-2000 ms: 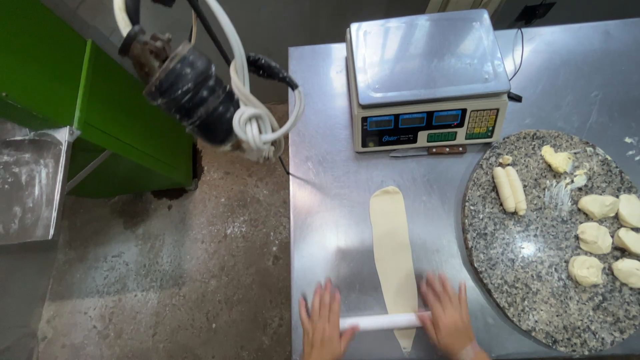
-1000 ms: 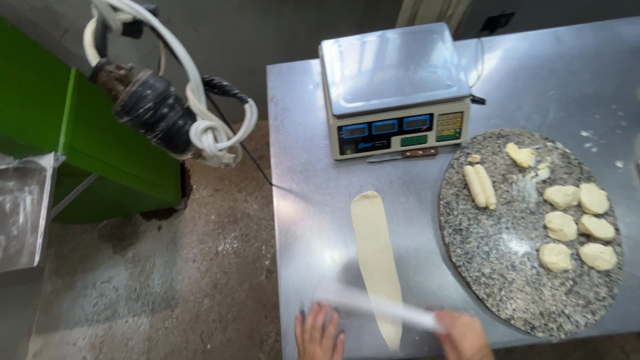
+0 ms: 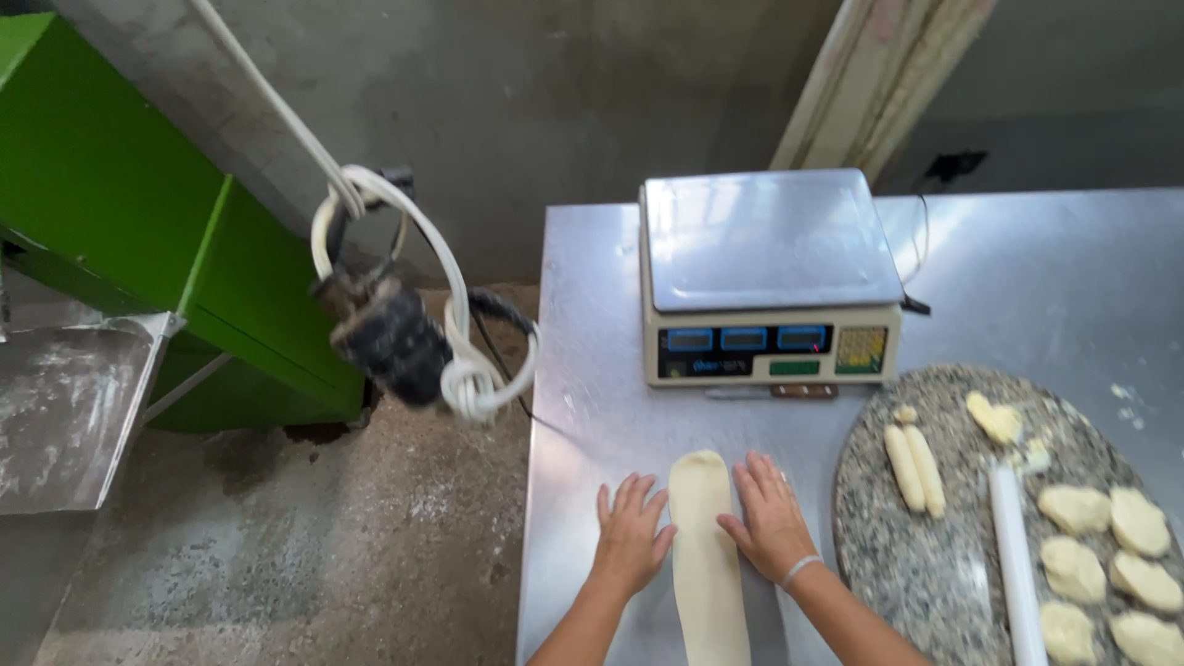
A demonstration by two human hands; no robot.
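A long flattened strip of dough (image 3: 708,564) lies lengthwise on the stainless steel table (image 3: 592,370). My left hand (image 3: 634,532) rests at its left edge, fingers spread, thumb at the dough. On the other side, my right hand (image 3: 770,518) has its thumb touching the right edge and its fingers apart; a pale band circles that wrist. Neither hand grips anything. To the right, a white rolling pin (image 3: 1016,564) lies on the round granite slab (image 3: 962,573), between two rolled dough sticks (image 3: 914,470) and several dough pieces (image 3: 1073,566).
A digital scale (image 3: 772,277) stands behind the dough, with a knife (image 3: 803,392) along its front. A heart-shaped lump of dough or fat (image 3: 994,418) sits on the slab. White cables and a black plug (image 3: 393,342) hang left of the table, near a green machine (image 3: 250,305).
The rolling pin, held over the strip earlier, now lies on the granite slab, let go. Both hands have moved up beside the far part of the strip. The view has shifted.
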